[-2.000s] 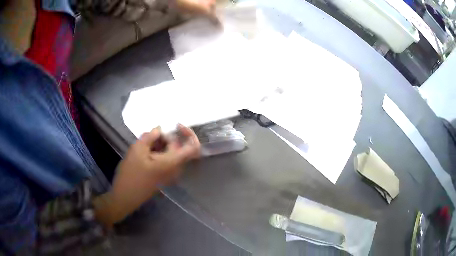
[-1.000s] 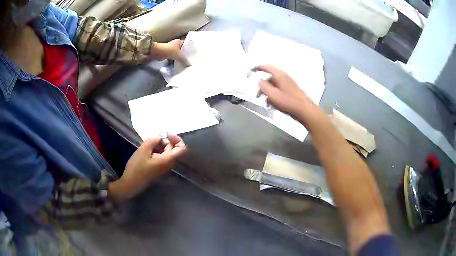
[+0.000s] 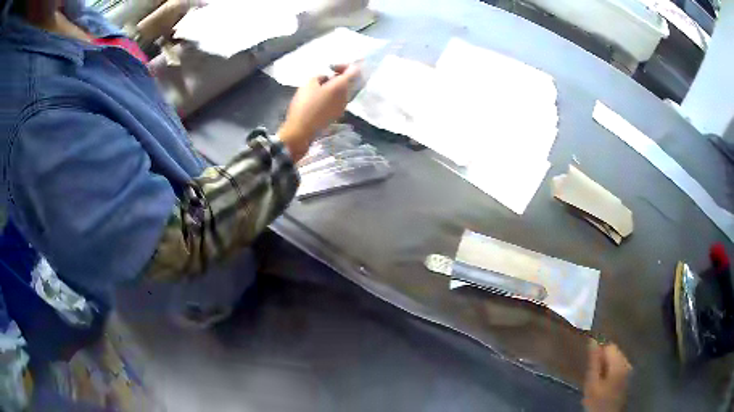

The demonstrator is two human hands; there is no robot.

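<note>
My right hand (image 3: 608, 376) is small and blurred at the bottom right, fingers curled, near the corner of a white and beige piece (image 3: 571, 282). A thin dark thing shows at its fingertips; I cannot tell whether it is held. A flat grey tool with a pale round end (image 3: 499, 280) lies on that piece. Large white sheets (image 3: 491, 121) lie overlapping on the grey table. A fanned stack of small folded white pieces (image 3: 346, 167) lies left of them. My left hand is not in view.
A coworker in denim with plaid cuffs (image 3: 233, 201) stands at left, handling white sheets (image 3: 237, 28). A beige stack (image 3: 594, 203), a long white strip (image 3: 664, 169) and a dark iron-like object with a red part (image 3: 708, 310) are at right.
My right hand has drawn back from the white sheets to the bottom right. The coworker's arms have moved up and away with white sheets, uncovering the small folded stack.
</note>
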